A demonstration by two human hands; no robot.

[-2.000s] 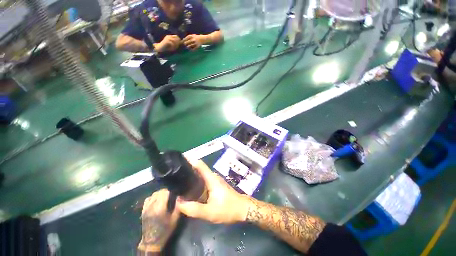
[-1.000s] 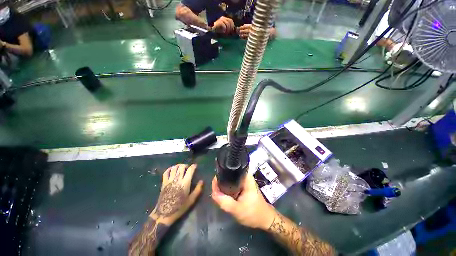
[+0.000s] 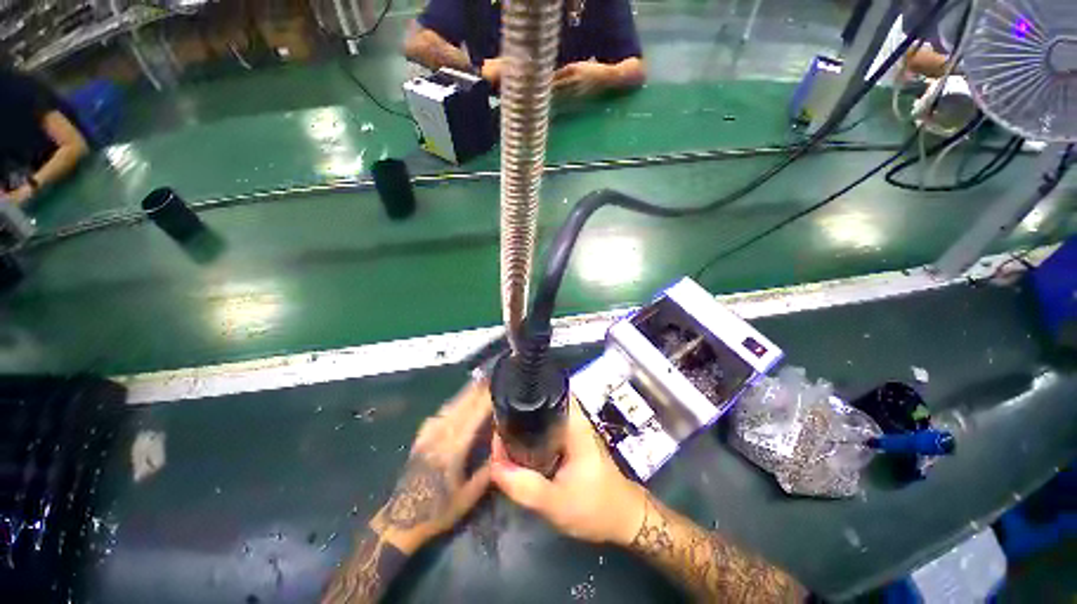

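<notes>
My right hand (image 3: 575, 478) is closed around the black upright body of the electric screwdriver (image 3: 529, 401), which hangs from a ribbed coil spring (image 3: 527, 153). The bit is hidden below my hand. My left hand (image 3: 443, 454) is beside the driver on its left, its fingertips partly behind the driver. A dark edge shows near those fingertips at the white rail; whether the left hand holds a housing is hidden. The screw feeder (image 3: 679, 378), white and blue with an open top, stands right of the driver with screws inside.
Right of the feeder are a clear bag of screws (image 3: 803, 437), a blue-handled tool (image 3: 915, 442) and a round black part (image 3: 894, 407). Stacked black trays (image 3: 53, 484) lie far left. Two black housings (image 3: 171, 215) stand beyond the white rail (image 3: 295, 368). A person sits opposite; a fan (image 3: 1027, 65) is upper right.
My left hand has moved right and up from the bench to beside the driver. The housing that lay at the rail is no longer clearly visible. The housings beyond the rail appear further left.
</notes>
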